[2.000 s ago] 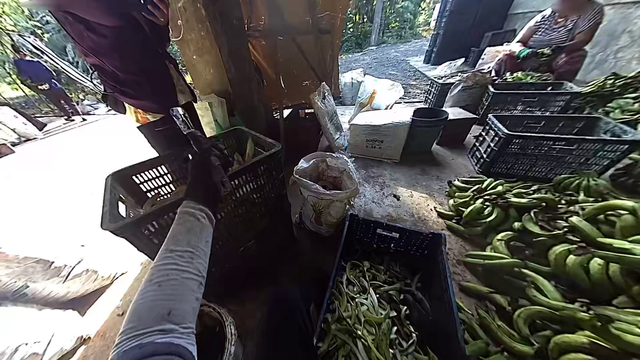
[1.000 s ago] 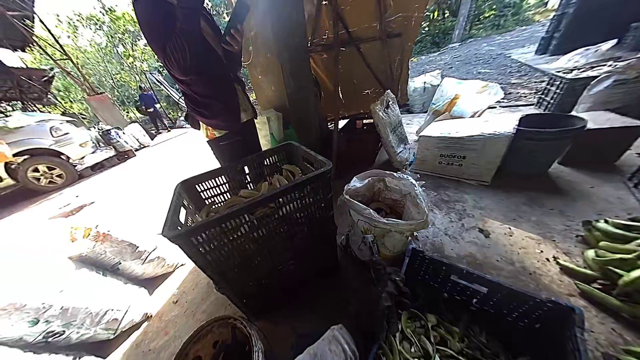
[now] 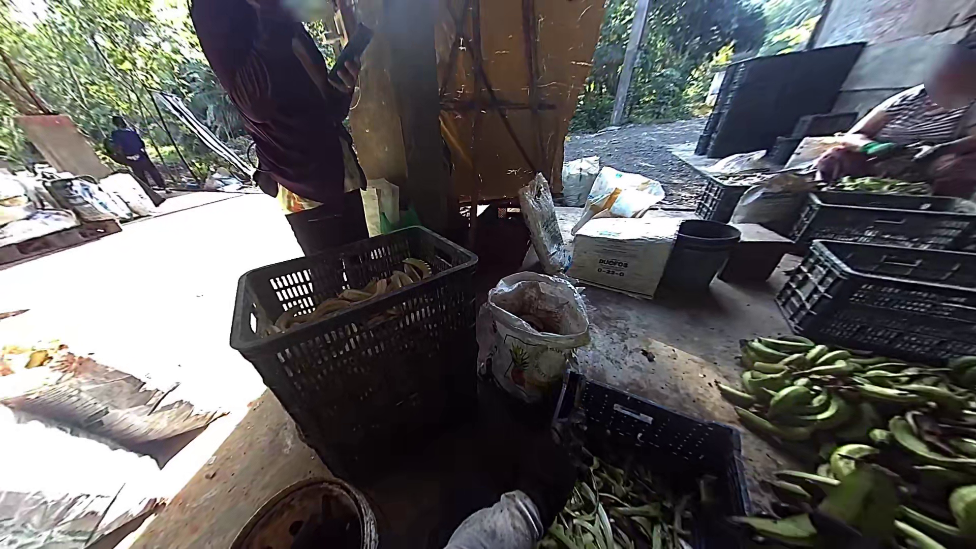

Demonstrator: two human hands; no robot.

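Note:
My left hand point(image 3: 545, 473), in a dark glove below a grey sleeve, is low in the middle, at the left wall of a dark blue plastic crate point(image 3: 656, 415) that holds green peels point(image 3: 610, 503). Deep shadow hides its fingers, so its grip cannot be told. My right hand cannot be made out. Left of centre stands a tall black slatted crate point(image 3: 358, 374) with peeled plantains or green bananas point(image 3: 374, 290) inside. Between the two crates is a bag-lined bucket point(image 3: 534, 343). Unpeeled green fruit point(image 3: 808, 396) lies heaped at the right.
A round, worn container point(image 3: 366, 518) sits at the bottom edge. Behind are a cardboard box point(image 3: 621, 255), a dark bucket point(image 3: 701, 252) and more black crates point(image 3: 877, 305). One person point(image 3: 282, 114) stands behind the tall crate, holding a phone-like object; another point(image 3: 915, 130) sits at the far right.
My left hand was over the tall black crate two seconds ago; it is now down beside the peel crate. The view has swung left and partly back.

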